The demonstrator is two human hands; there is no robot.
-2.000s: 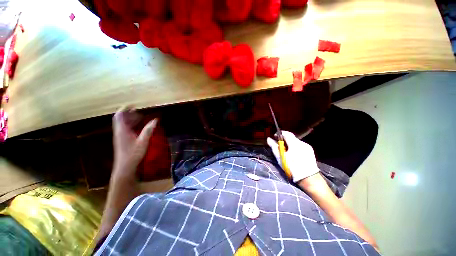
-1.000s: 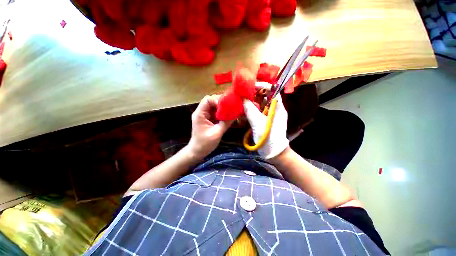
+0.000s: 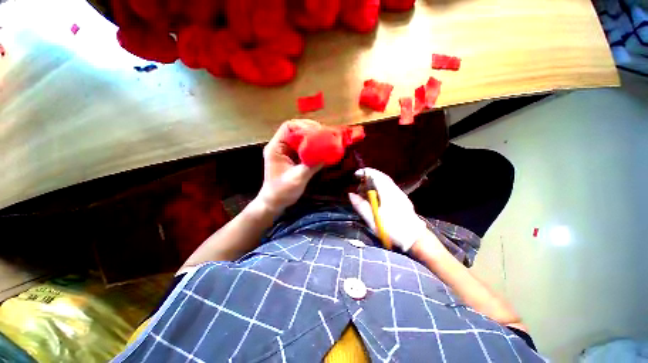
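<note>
A rounded red fabric piece (image 3: pixel 322 147) is held in my bare left hand (image 3: pixel 282 166), in front of the table edge. A short red tab (image 3: pixel 354 134) sticks out of its right side. My gloved right hand (image 3: pixel 394 209) holds the scissors (image 3: pixel 376 210) just below and to the right of the piece. The yellow handle shows; the blades are dark and hard to make out against the shadow, so I cannot tell whether they touch the tab.
A pile of red pieces (image 3: pixel 263 42) lies at the far side of the wooden table (image 3: pixel 519 53). Several flat red offcuts (image 3: pixel 446 62) lie near its edge. Red pieces (image 3: pixel 195 209) show in shadow under the table. A yellow plastic bag (image 3: pixel 60 319) is at lower left.
The left hand went from the lower left to a bow-like red piece and now holds it up. The right hand has drawn back from the piece, lowering the scissors. Another offcut lies on the table.
</note>
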